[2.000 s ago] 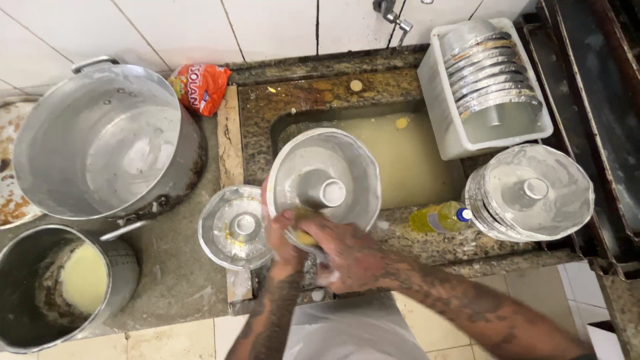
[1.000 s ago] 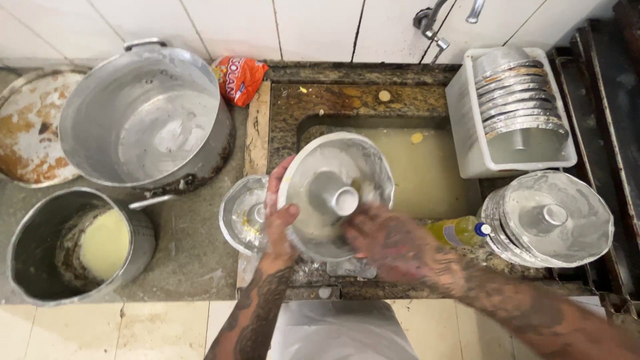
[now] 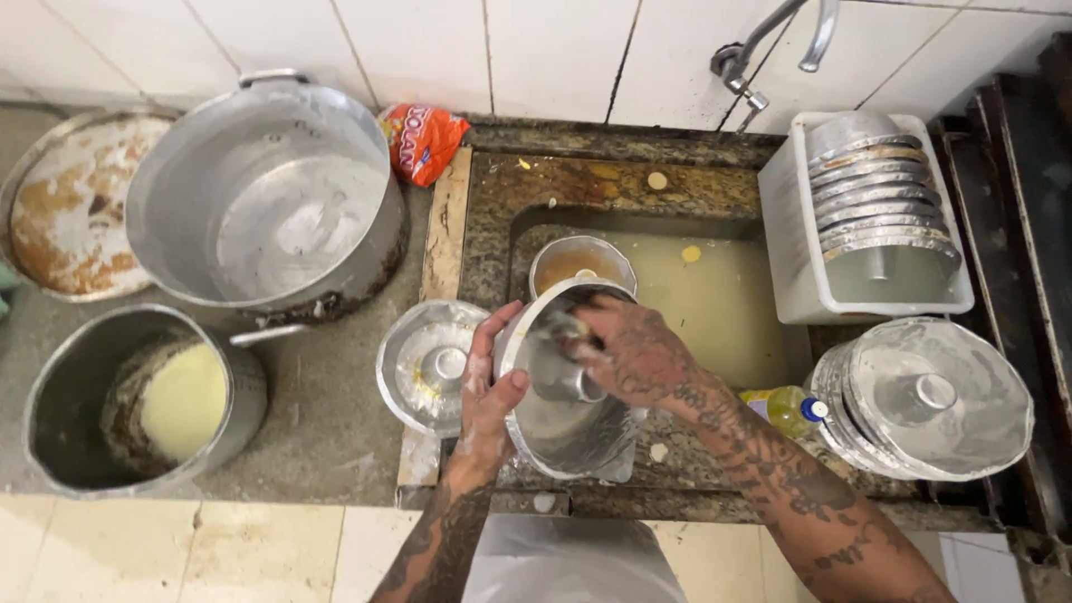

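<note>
My left hand (image 3: pixel 490 402) grips the rim of an aluminum tube cake pan (image 3: pixel 553 427), tilted over the front of the sink. Inside the pan, beside its central tube, my right hand (image 3: pixel 632 347) presses a small yellowish scrubber, mostly hidden and blurred. A second tube pan (image 3: pixel 419 368) with yellow residue rests just left of my left hand. Behind the held pan, a round metal pan with brownish liquid (image 3: pixel 582 251) sits in the sink of cloudy water (image 3: pixel 729 293). A bottle of yellow liquid (image 3: pixel 787 410) lies near my right forearm.
Stacked tube pans (image 3: pixel 963 410) stand at right, below a white plastic bin (image 3: pixel 787 251) of upright pans. At left are a large aluminum pot (image 3: pixel 285 201), a smaller pot with pale residue (image 3: pixel 142 410), a stained round lid (image 3: pixel 75 209) and an orange packet (image 3: pixel 427 142). A faucet (image 3: pixel 741 75) juts from the tiled wall.
The held pan has gone from facing up to tilted, and my right hand has moved inside it. The round pan with brownish liquid now shows in the sink. The view has shifted.
</note>
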